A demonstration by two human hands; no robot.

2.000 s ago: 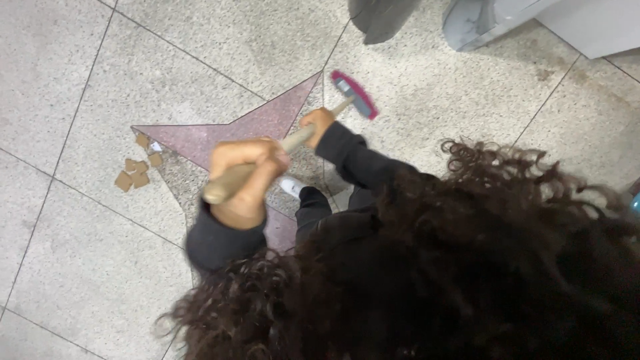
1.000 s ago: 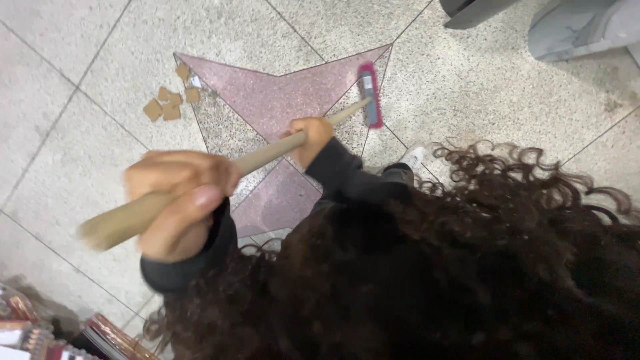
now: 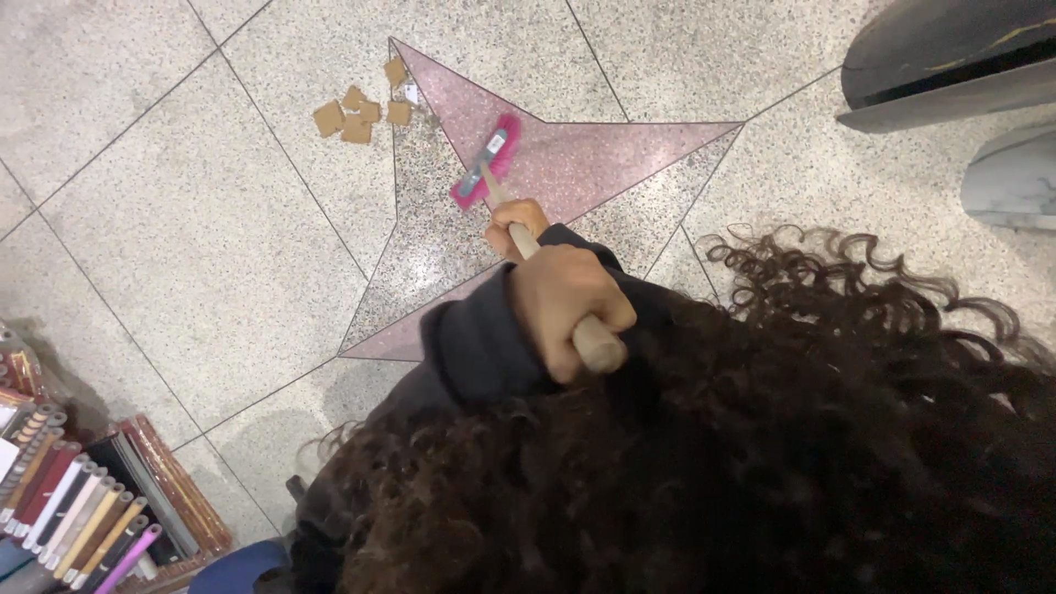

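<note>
My left hand [image 3: 569,305] is closed around the upper end of a broom's wooden handle [image 3: 600,345]. Farther down the same handle, my right hand [image 3: 516,227] grips it, partly hidden behind the left. The broom head [image 3: 487,163], grey with pink bristles, is over the pink star-shaped inlay [image 3: 610,157] in the speckled floor. Several flat brown squares, such as this one [image 3: 328,119], lie up and left of the bristles, apart from them. A small white scrap [image 3: 412,93] is beside the squares.
At lower left stand many rolls of coloured material [image 3: 91,511] in a box, near a blue object [image 3: 239,569]. A dark rounded object [image 3: 916,58] and a grey marbled one [image 3: 1011,177] are at upper right. Dark curly hair covers much of the lower view.
The broom head has moved from the star's right point leftward, closer to the brown squares. The handle's upper end has swung right with my left hand. The view has shifted.
</note>
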